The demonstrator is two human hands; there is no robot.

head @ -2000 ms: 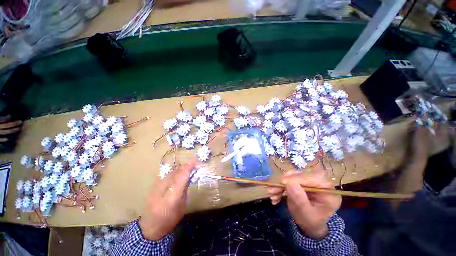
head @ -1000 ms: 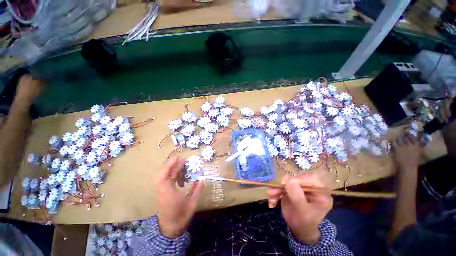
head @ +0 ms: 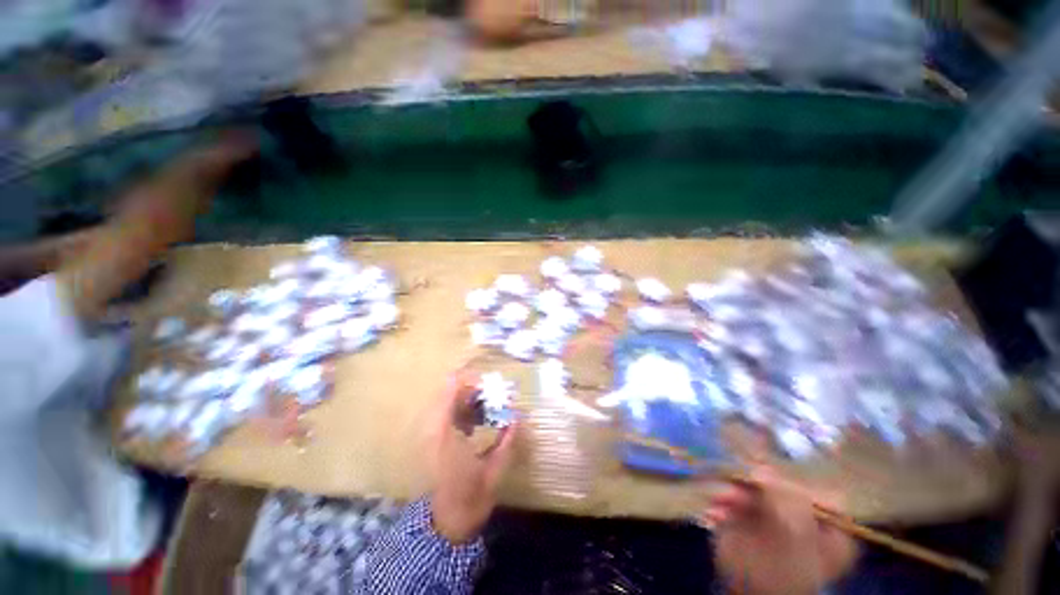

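Note:
My left hand (head: 467, 471) holds a small white flower-shaped part (head: 496, 399) in its fingertips, its toothed face up. My right hand (head: 781, 529), blurred, grips a long thin brown brush (head: 901, 544); its front end lies over the lower part of the blue tub (head: 665, 456). The brush tip is too blurred to make out. White paste (head: 657, 381) sits in the tub, and a short white strip (head: 584, 407) sticks out at its left edge. The brush is apart from the held part.
A blurred heap of white parts (head: 854, 337) lies right of the tub, a small group (head: 541, 305) left of it, another heap (head: 262, 349) far left. A brown carton (head: 215, 540) of parts is below the bench edge. Another person's arm (head: 151, 227) reaches over the green belt (head: 442, 174).
The view has shifted and blurred. The brush has left the held part and moved to the tub with my right hand. The arm at left reaches further over the belt.

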